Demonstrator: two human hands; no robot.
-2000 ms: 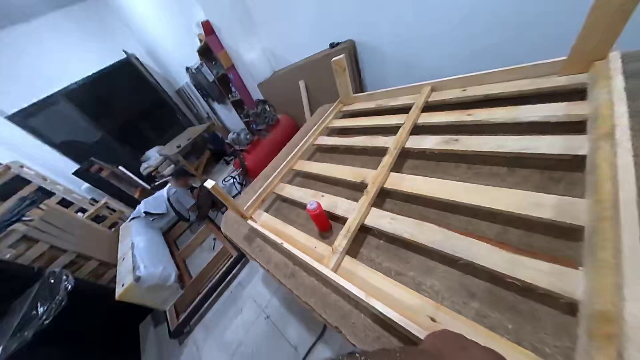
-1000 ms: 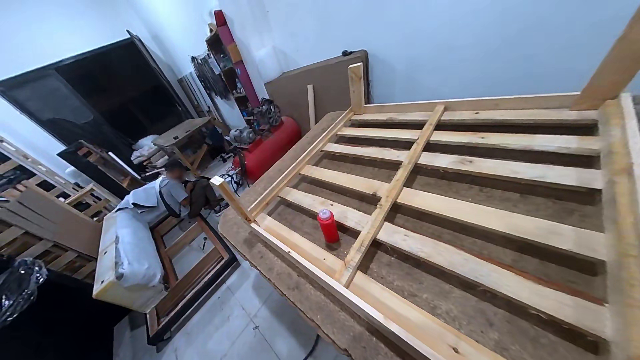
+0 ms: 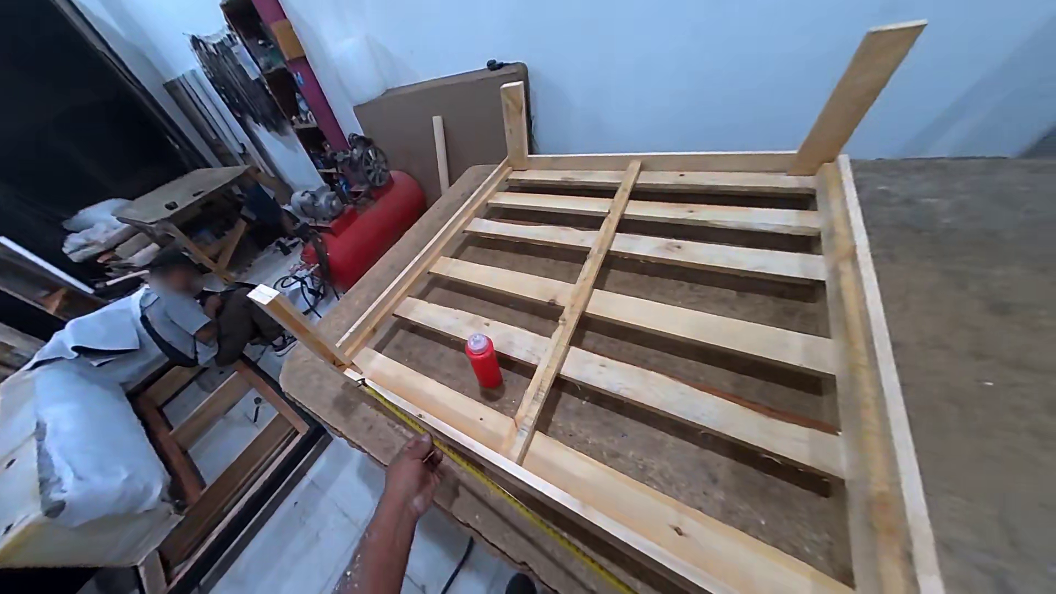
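A slatted wooden frame (image 3: pixel 577 322) with upright posts at its corners lies on a large brown worktable (image 3: pixel 973 346). My left hand (image 3: pixel 415 472) pinches the yellow blade of a tape measure (image 3: pixel 511 495), which runs along the outside of the frame's near rail from the left corner post (image 3: pixel 297 324) toward the bottom edge of view. Its case is not visible. Inside the frame, left of the lengthwise crosspiece (image 3: pixel 573 313), a red plastic bottle (image 3: pixel 483 361) stands upright on the table. My right hand is out of view.
A co-worker (image 3: pixel 186 309) sits at the left beside a padded furniture piece (image 3: pixel 99 454) and a dark wooden frame (image 3: pixel 223 462) on the tiled floor. Behind are a red air compressor (image 3: pixel 367 227), a small wooden bench (image 3: pixel 186 194) and a brown panel against the wall.
My left hand and the stretched yellow tape along the near rail have come into view; one second ago neither showed. The view has shifted.
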